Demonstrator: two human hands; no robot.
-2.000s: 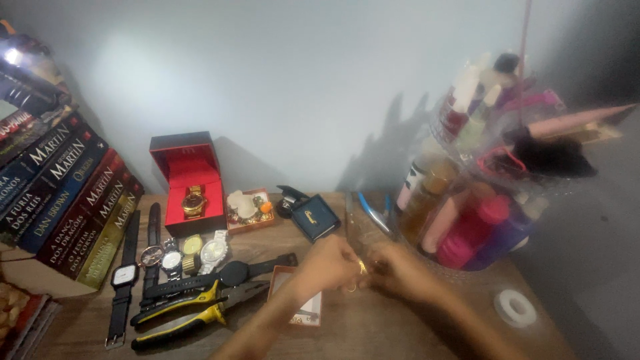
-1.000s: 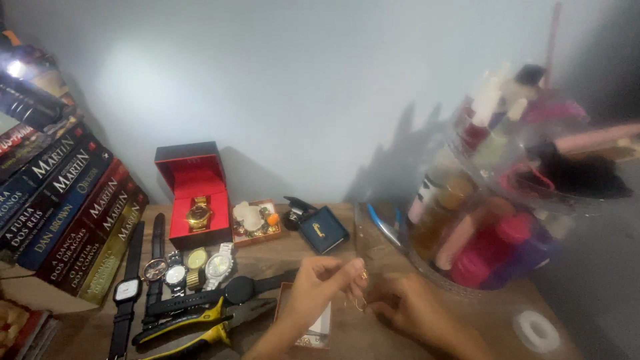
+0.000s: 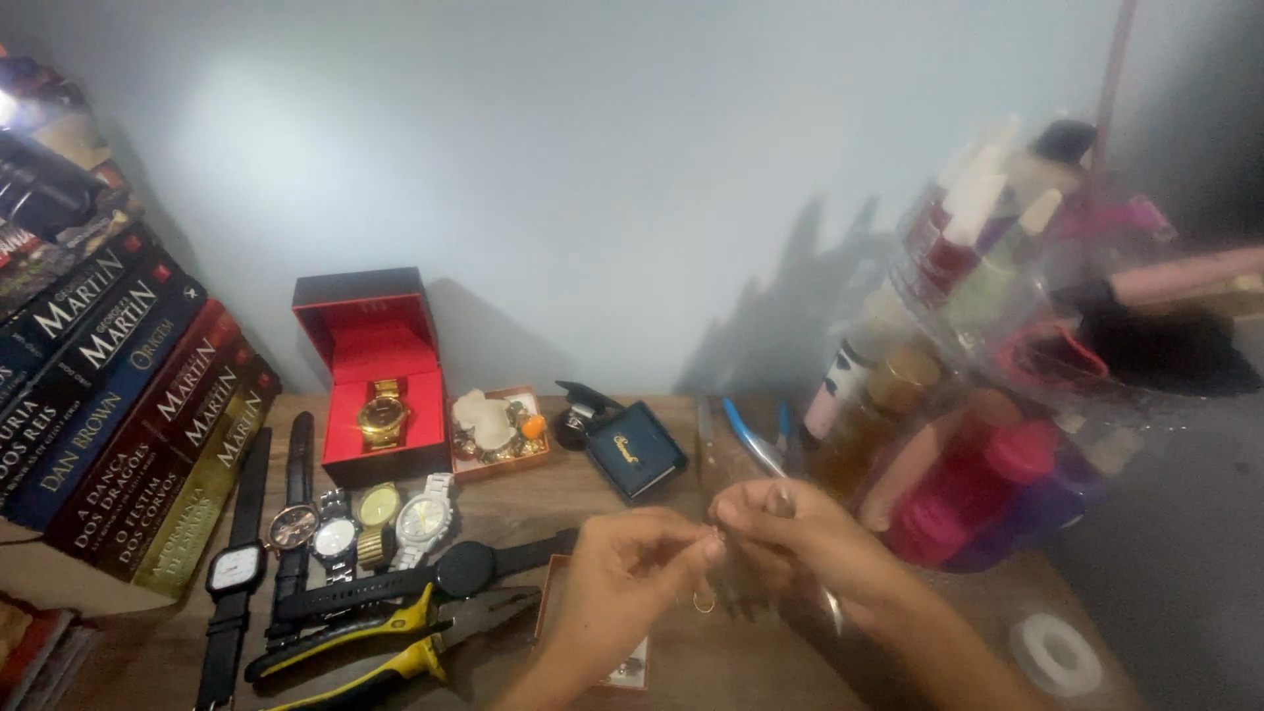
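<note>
My left hand [image 3: 637, 583] and my right hand [image 3: 790, 538] meet fingertip to fingertip above the wooden table. Between them is a small piece of jewelry, mostly hidden, and a thin gold loop [image 3: 703, 601] hangs below the left fingertips. A slim metal tool [image 3: 828, 602] lies along my right palm; its kind is unclear. Partly behind my left forearm is a small open box [image 3: 640, 671] with a white inside. Just beyond the hands sit a dark blue jewelry box [image 3: 637, 451] and blue-handled pliers [image 3: 750, 437].
Left of the hands lie yellow-and-black pliers [image 3: 365, 657], several wristwatches [image 3: 336, 538], a gold watch [image 3: 382, 415] in a red-lined box and a small box of trinkets [image 3: 499, 430]. Stacked books [image 3: 138, 425] stand far left. A clear organizer [image 3: 987, 395] and a white ring-shaped roll [image 3: 1057, 654] are at right.
My right hand has risen to meet the left fingertips and now has a slim metal tool in it. One second ago the hands were slightly apart, with gold jewelry at the left fingertips.
</note>
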